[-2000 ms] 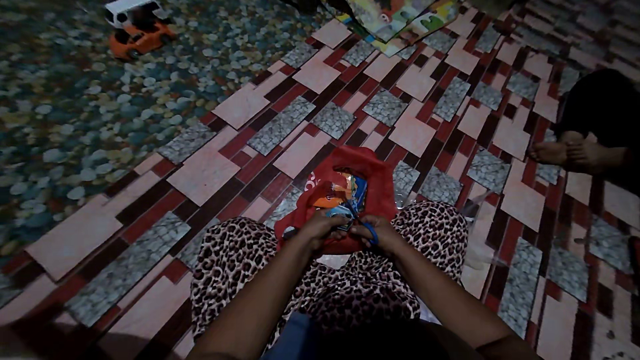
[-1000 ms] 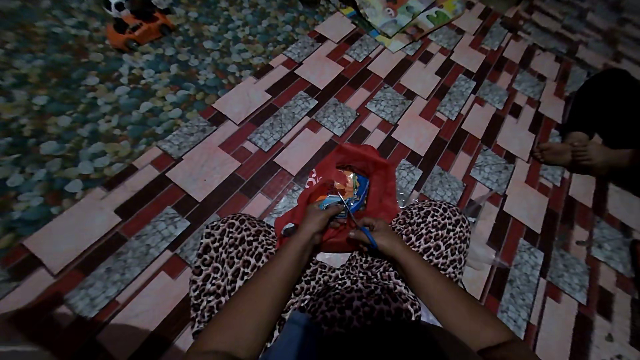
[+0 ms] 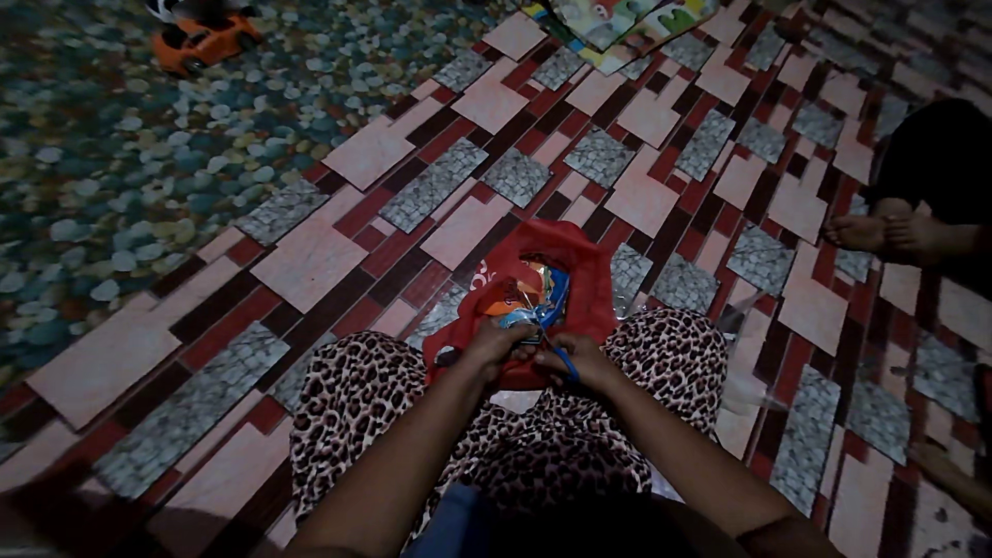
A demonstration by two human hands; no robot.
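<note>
A red fabric bag (image 3: pixel 589 263) with white writing lies open between my knees, with orange, blue and silvery snack packets (image 3: pixel 511 294) inside. My left hand (image 3: pixel 496 345) grips a small light-blue and dark packet (image 3: pixel 518 318) over the near part of the bag. Just right of it, my right hand (image 3: pixel 577 360) holds blue-handled scissors (image 3: pixel 567 364); their blades point up and left, close to the packet. Whether the blades touch the packet is hard to tell in the dim light.
Patterned tile-look flooring (image 3: pixel 310 263) surrounds my legs. An orange toy car (image 3: pixel 205 43) stands on the pebble-print mat (image 3: pixel 155 178). Colourful printed sheets (image 3: pixel 620 31) lie at the top. Another person's feet (image 3: pixel 891 231) are at the right, and clear plastic (image 3: pixel 748 364) lies beside my right knee.
The scissors' blades reached up over the bag's packets a second ago; now they are lower, near my left hand. The small packet stays in my left hand.
</note>
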